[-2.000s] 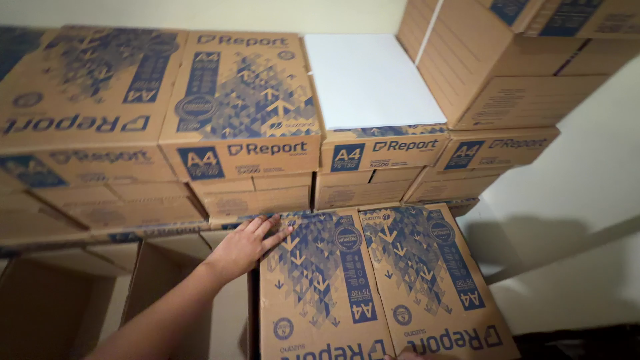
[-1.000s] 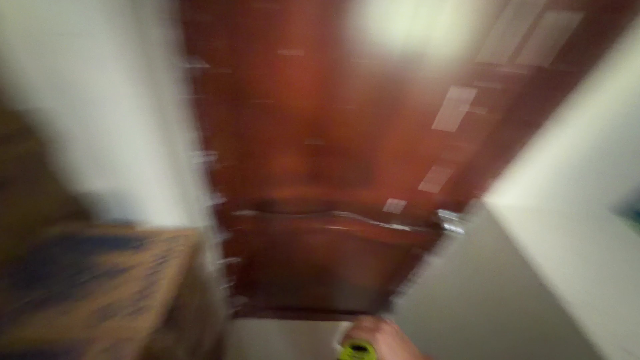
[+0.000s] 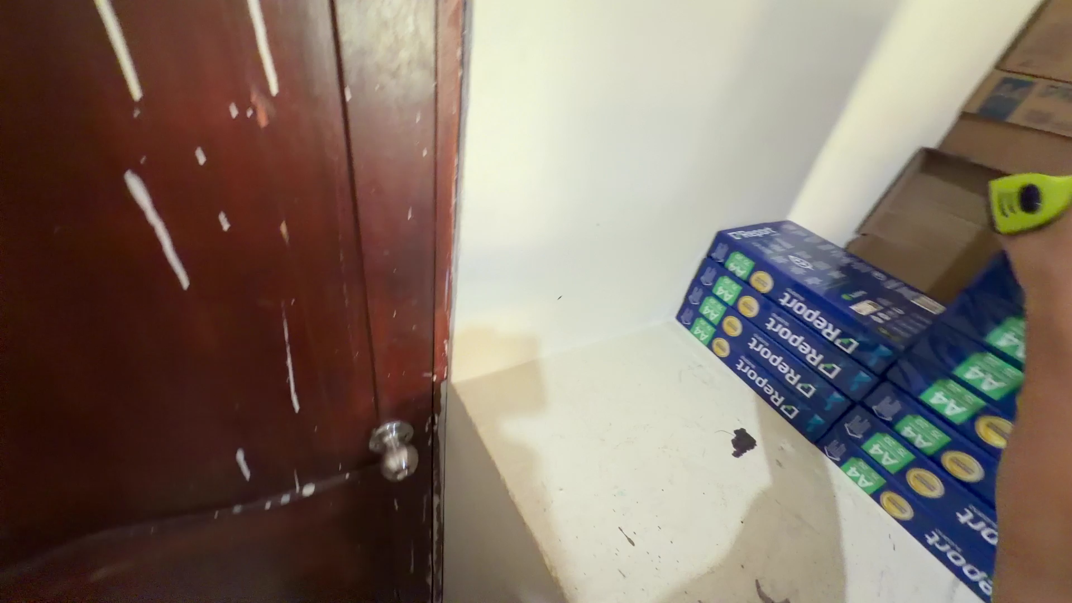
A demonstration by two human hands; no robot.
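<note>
At the right edge, my right hand (image 3: 1037, 251) is partly cut off by the frame, its forearm rising from the lower right. The hand is closed on a lime-green plastic tool (image 3: 1023, 201) with a dark oval on it; its exact kind cannot be told. Behind the arm and to its left, blue-wrapped reams of Report A4 paper (image 3: 787, 335) lie in neighbouring stacks on a white surface (image 3: 620, 469). My left hand is out of view.
A dark red wooden door (image 3: 209, 335) with a round metal knob (image 3: 395, 450) fills the left. A pale wall (image 3: 636, 167) stands behind the white surface. Open brown cardboard (image 3: 930, 209) and boxes are at upper right.
The view has swung from the Report cartons, past the door, to the stacked reams. The hand with the lime-green tool has gone from the bottom middle to the right edge.
</note>
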